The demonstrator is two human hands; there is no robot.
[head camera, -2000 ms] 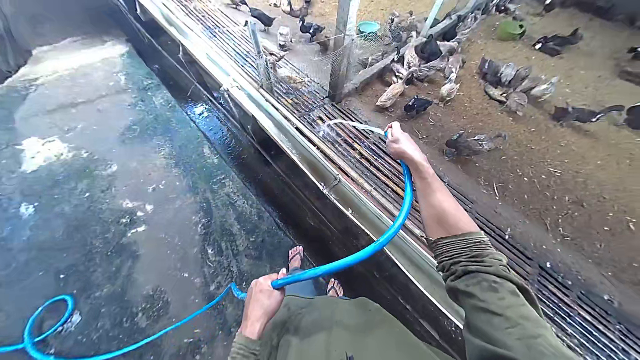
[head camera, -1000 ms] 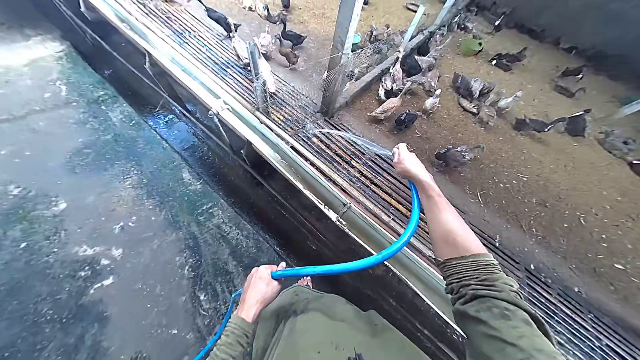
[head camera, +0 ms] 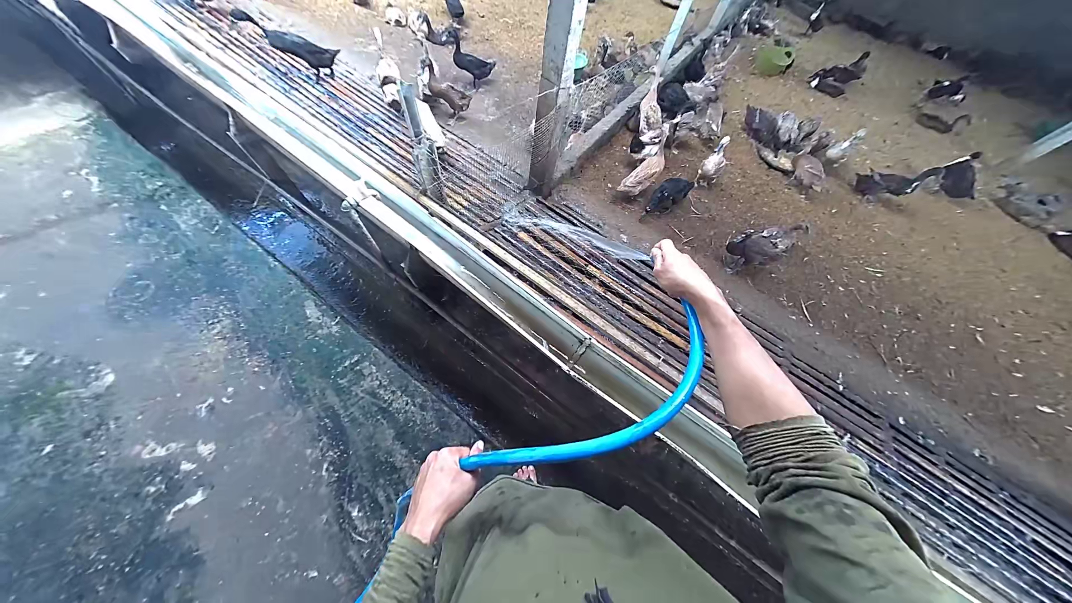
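Note:
My right hand grips a blue hose close to its outlet, above a slatted floor. Water sprays from that end toward the upper left and lands on the slats near a post. Down at the bottom centre, my left hand is closed around the same hose. Between the hands the hose bends in a wide curve over a pale gutter. Below my left hand it runs down along my sleeve and out of view.
Ducks stand and sit on the litter-covered ground at the right; a black duck is on the slats. A post with wire netting and a short post rise there. Wet concrete lies at the left.
Both hands keep their hold on the hose while water runs. The hose loop seen on the concrete at the far left two seconds ago is out of view. Some ducks have shifted.

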